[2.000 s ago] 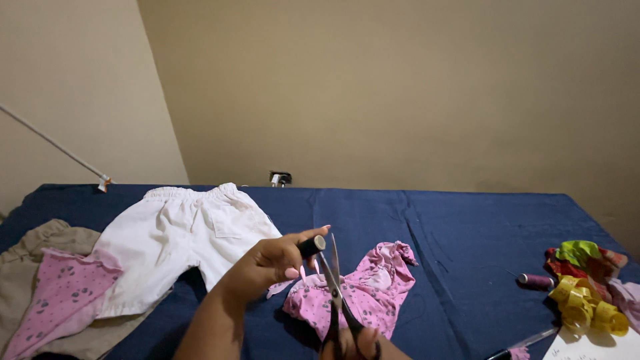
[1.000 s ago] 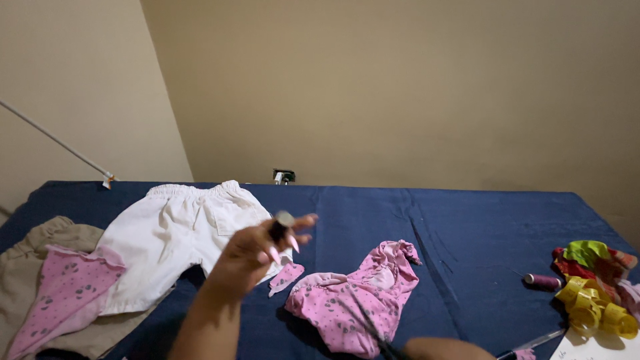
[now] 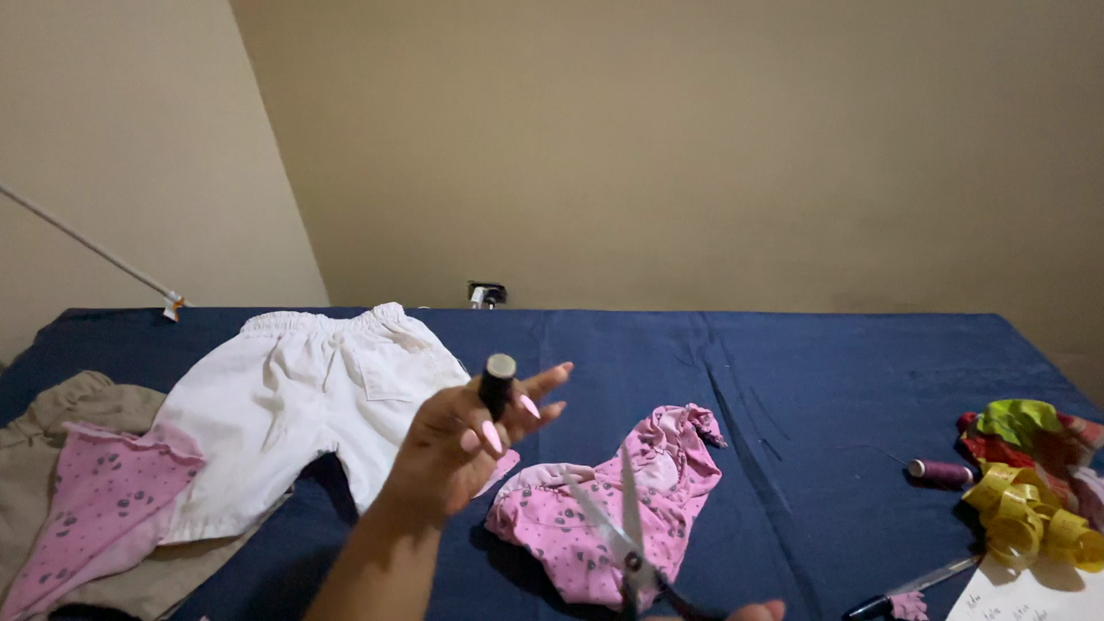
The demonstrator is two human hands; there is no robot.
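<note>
My left hand (image 3: pixel 470 440) is raised over the blue-covered table, its fingers closed around a dark thread spool (image 3: pixel 498 384) with some fingertips extended. At the bottom edge, my right hand (image 3: pixel 750 611) shows only partly, on the handles of scissors (image 3: pixel 632 552) whose blades stand apart. Behind the blades lies a crumpled pink patterned garment (image 3: pixel 569 535). A small pink fabric piece (image 3: pixel 500 470) lies partly hidden behind my left hand. White shorts (image 3: pixel 259 405) are spread to the left, beside a pink patterned cloth (image 3: pixel 112 500) resting on beige fabric (image 3: pixel 95 397).
On the right lie a purple thread spool (image 3: pixel 940 472), a coiled yellow measuring tape (image 3: pixel 1018 517), colourful fabric (image 3: pixel 1018 423), a pen (image 3: pixel 914 586) and paper with handwriting (image 3: pixel 1026 595). A wall socket with a plug (image 3: pixel 487 294) sits behind the blue tablecloth (image 3: pixel 828 379).
Two seconds ago the scissors were raised beside the spool; they are now lower, away from it, over the pink garment. My left hand still holds the spool.
</note>
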